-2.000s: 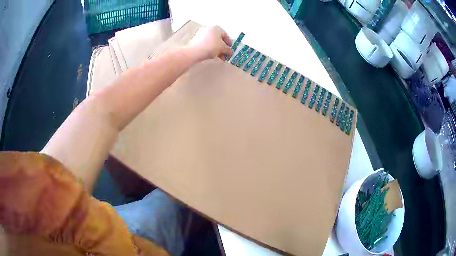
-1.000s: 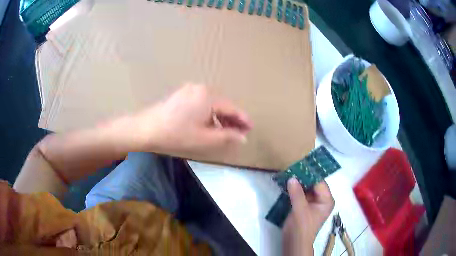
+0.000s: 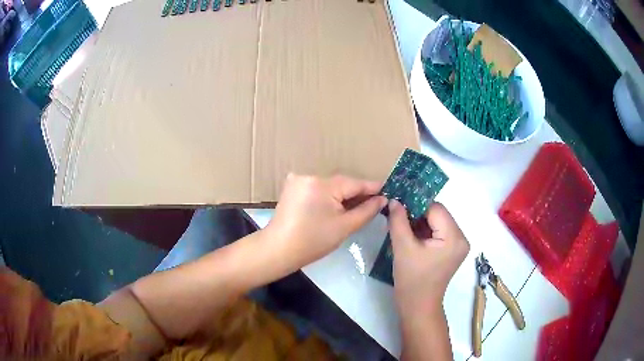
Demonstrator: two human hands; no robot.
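A green PCB panel (image 3: pixel 415 182) with rows of small components is held over the white tabletop at the cardboard's lower right corner. My right hand (image 3: pixel 427 257) grips its lower edge between thumb and fingers. A second dark green piece (image 3: pixel 383 264) shows below it, partly hidden behind my right hand. My left hand (image 3: pixel 328 210) pinches the panel's left edge, its fingertips beside my right thumb. Single PCBs (image 3: pixel 205 5) lie in a row along the far edge of the large cardboard sheet (image 3: pixel 212 106).
A white bowl (image 3: pixel 459 144) of green strips and a brown scrap (image 3: pixel 494 51) stands right of the cardboard. Nippers (image 3: pixel 483 282) with tan handles lie near my right hand. Red wrapped packs (image 3: pixel 551 201) lie at right. A green crate (image 3: pixel 53 44) is at far left.
My left hand has come from the far row back over the cardboard to the panel and now grips its edge. The view has tilted down and right. The panel stands more upright in my right hand.
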